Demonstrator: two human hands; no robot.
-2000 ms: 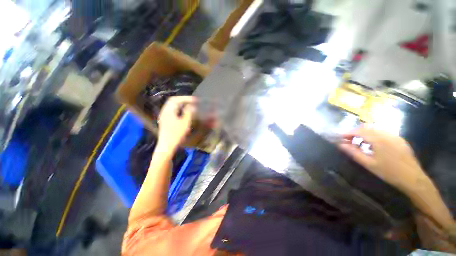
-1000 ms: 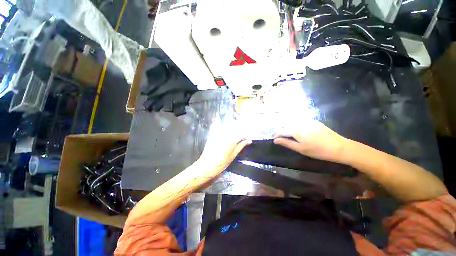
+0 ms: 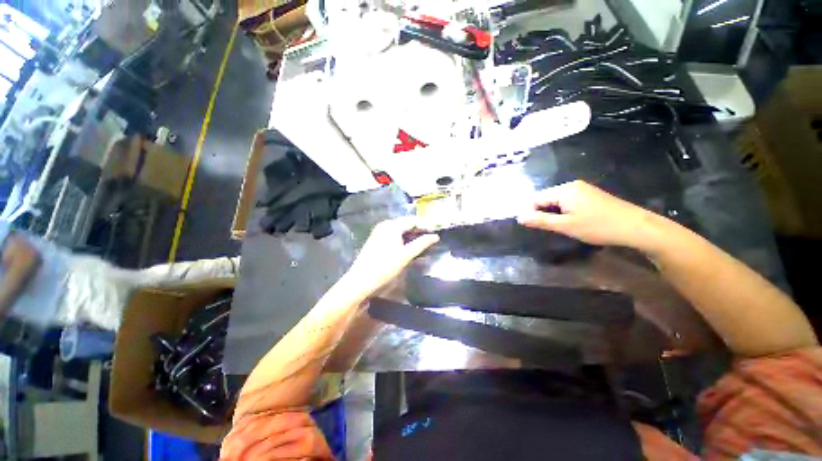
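Observation:
A black fabric strip (image 3: 479,232) is stretched between my hands just in front of the needle area of the white sewing machine head (image 3: 397,108). My left hand (image 3: 389,249) pinches its left end and my right hand (image 3: 577,216) holds its right end. The brass-coloured plate (image 3: 434,206) shows beneath the head, partly washed out by glare. Two more black strip parts (image 3: 523,299) lie on the table nearer to me, running to the right. Plain black cut pieces (image 3: 302,196) lie left of the head.
Pale-lined black strips (image 3: 604,76) are piled right of the head, behind the white paddle-shaped arm (image 3: 550,126). A cardboard box (image 3: 135,360) of strips stands low left, above a blue crate (image 3: 171,446). Another person's arm (image 3: 20,266) shows at the left edge.
My left hand has come from the box to the table. Both hands have moved up closer to the needle area with the strip. Another person's arm has appeared at left.

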